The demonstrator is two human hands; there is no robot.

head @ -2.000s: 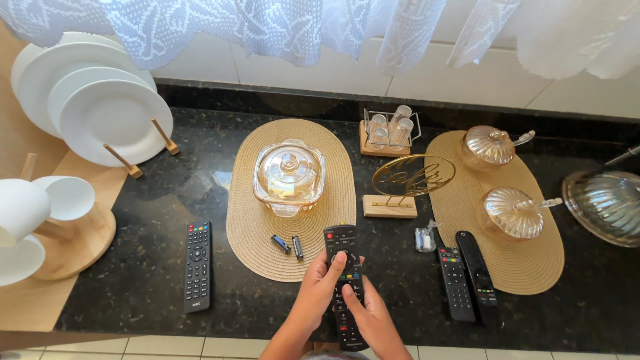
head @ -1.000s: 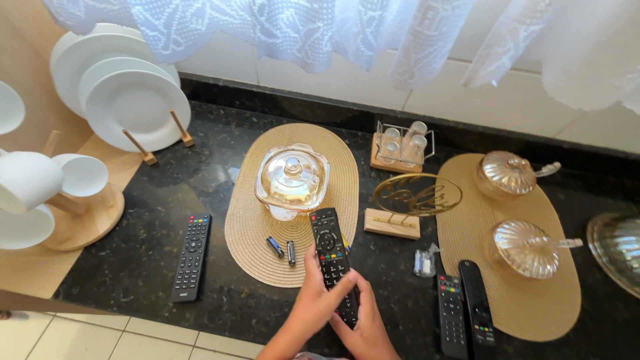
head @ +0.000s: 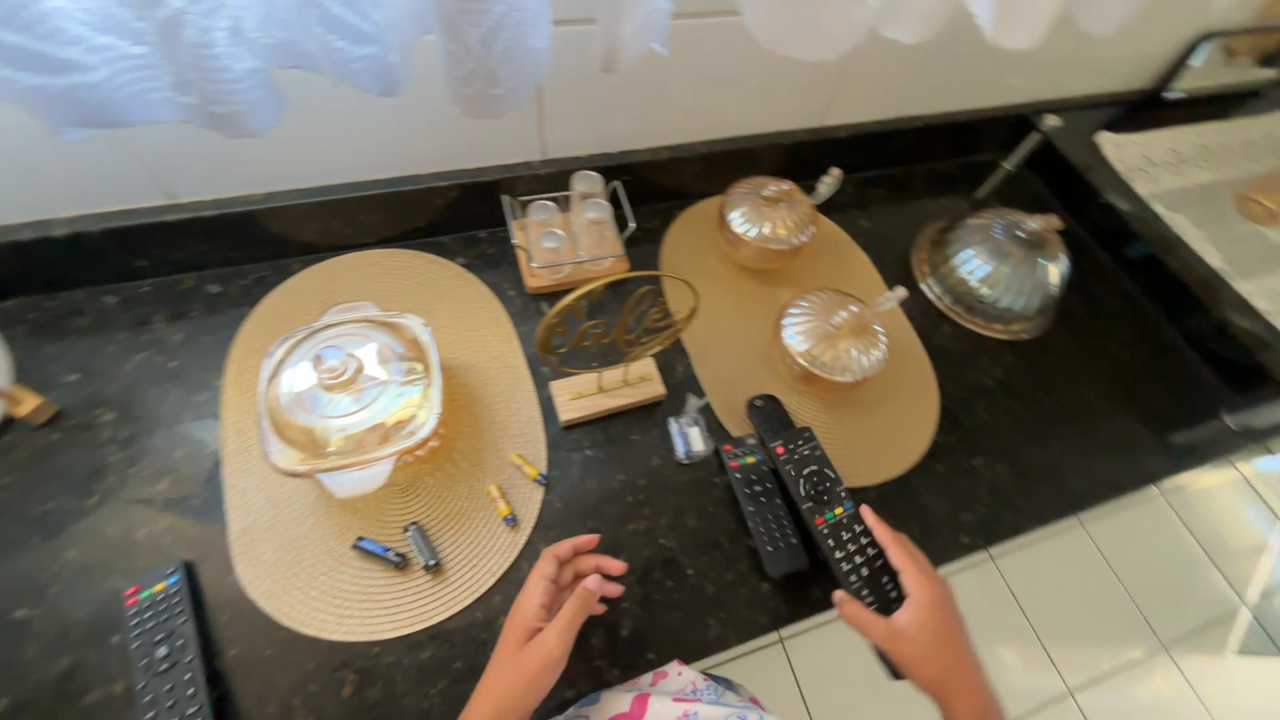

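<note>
My right hand (head: 915, 620) grips the lower end of a black remote control (head: 835, 515), above or against another dark remote whose top (head: 768, 415) shows beyond it. Just left of these lies a smaller black remote (head: 762, 505). My left hand (head: 565, 610) holds nothing, its fingers loosely curled, over the counter edge. Two blue-and-black batteries (head: 400, 550) and two yellow batteries (head: 515, 490) rest on the left woven placemat (head: 470, 310). A further black remote (head: 165, 640) lies at lower left. A small clear packet (head: 690, 435) sits left of the remotes.
A lidded amber glass casserole (head: 350, 390) stands on the left placemat. Behind are a rack of small glasses (head: 570, 235) and a gold sign on a wooden base (head: 608, 390). Two lidded glass bowls (head: 835, 335) stand on the right placemat (head: 700, 270), with a glass dome (head: 995, 270) farther right.
My hands, together on the remote before, are now apart. My right hand has carried it right to the other remotes, and my left hand has let go. The view has shifted right.
</note>
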